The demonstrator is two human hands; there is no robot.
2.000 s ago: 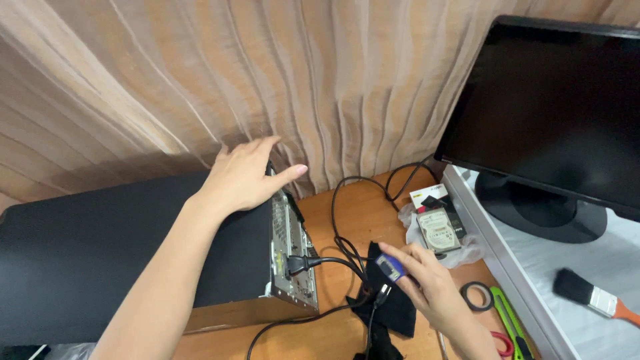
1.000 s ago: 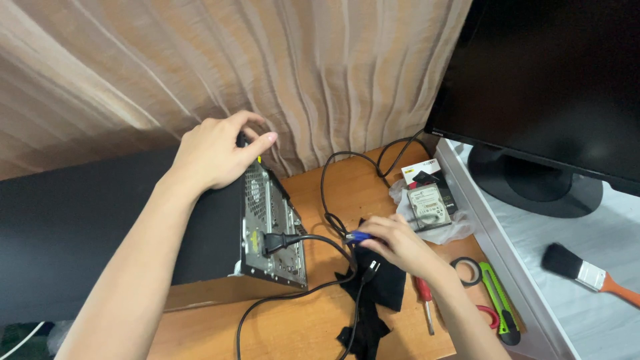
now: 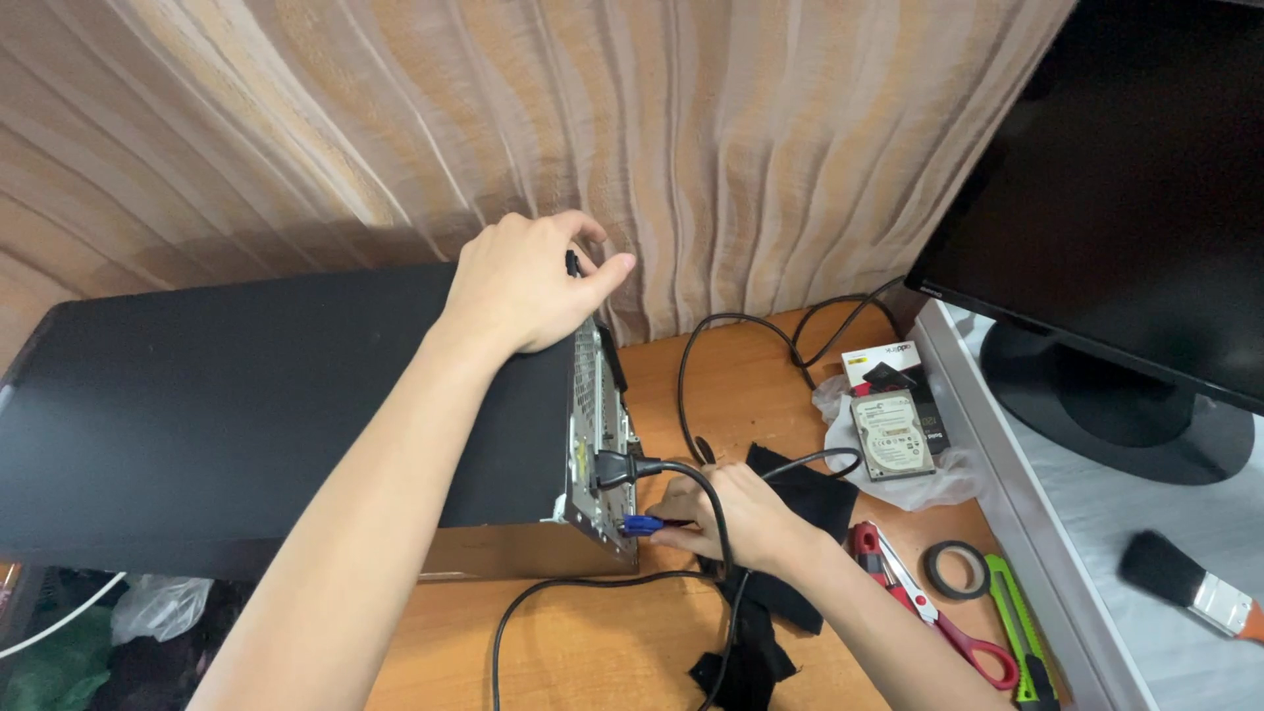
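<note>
A black desktop computer case [image 3: 296, 395] lies on a wooden desk, its metal rear panel [image 3: 597, 434] facing right. My left hand [image 3: 528, 286] rests on the case's top near the rear edge, thumb and fingers apart. In my right hand [image 3: 726, 518] is a blue VGA connector [image 3: 642, 525], its front end against the lower part of the rear panel; whether it is seated cannot be told. Just above it, a black power plug [image 3: 617, 469] sits in the panel, and its cable loops in front of my right hand.
Black cloth [image 3: 810, 494] lies behind my right hand. Nearby are a hard drive [image 3: 892, 434] on a plastic bag, red scissors [image 3: 928, 607], black tape [image 3: 956, 570] and a green utility knife [image 3: 1017, 622]. A monitor [image 3: 1116, 197] and a brush [image 3: 1185, 583] stand and lie at right.
My right hand has carried the blue connector left to the rear panel; earlier it was away from it, over the cables and cloth. My left hand remains on the case.
</note>
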